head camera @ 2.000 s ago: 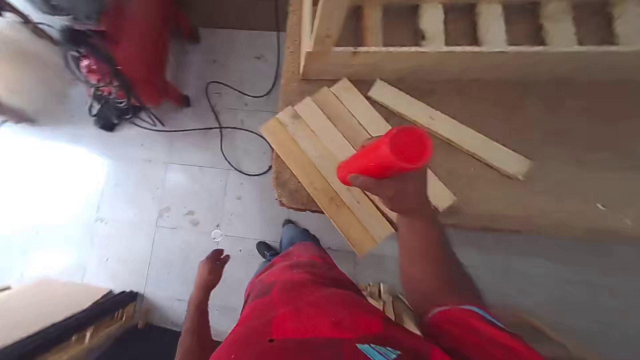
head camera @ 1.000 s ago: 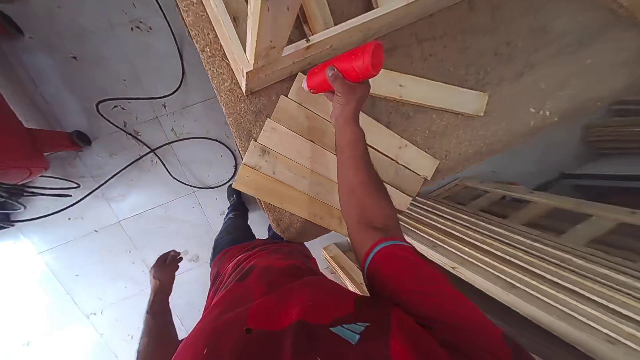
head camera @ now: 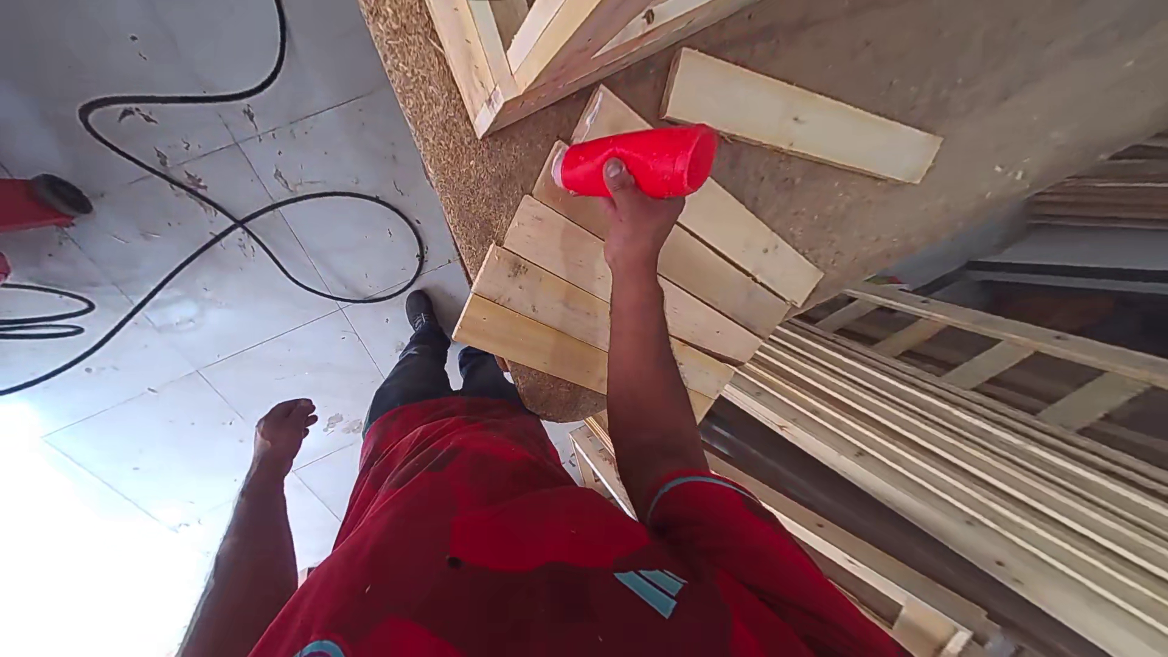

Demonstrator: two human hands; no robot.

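Note:
My right hand [head camera: 639, 214] is closed around a red plastic squeeze bottle [head camera: 652, 162], tilted nearly flat with its pale tip to the left. Beneath the bottle, several wooden slats [head camera: 557, 242] lie side by side, fanned at the corner of a particleboard table [head camera: 438, 137]. One separate slat [head camera: 803, 117] rests on the board beyond the bottle. My left hand [head camera: 286, 427] hangs over the tiled floor at the left with its fingers curled; nothing shows in it, and whether they are fully closed is unclear.
A wooden frame [head camera: 538, 91] stands on the table at the top. Long boards [head camera: 958, 456] and a slatted frame [head camera: 1004, 342] are stacked at the right. A black cable [head camera: 242, 222] loops across the floor, near a red object [head camera: 32, 203] at the left edge.
The view has turned and shifted. The red bottle, pointing its wide end toward the camera two seconds ago, now lies more level over the slats. My right hand has kept hold of it.

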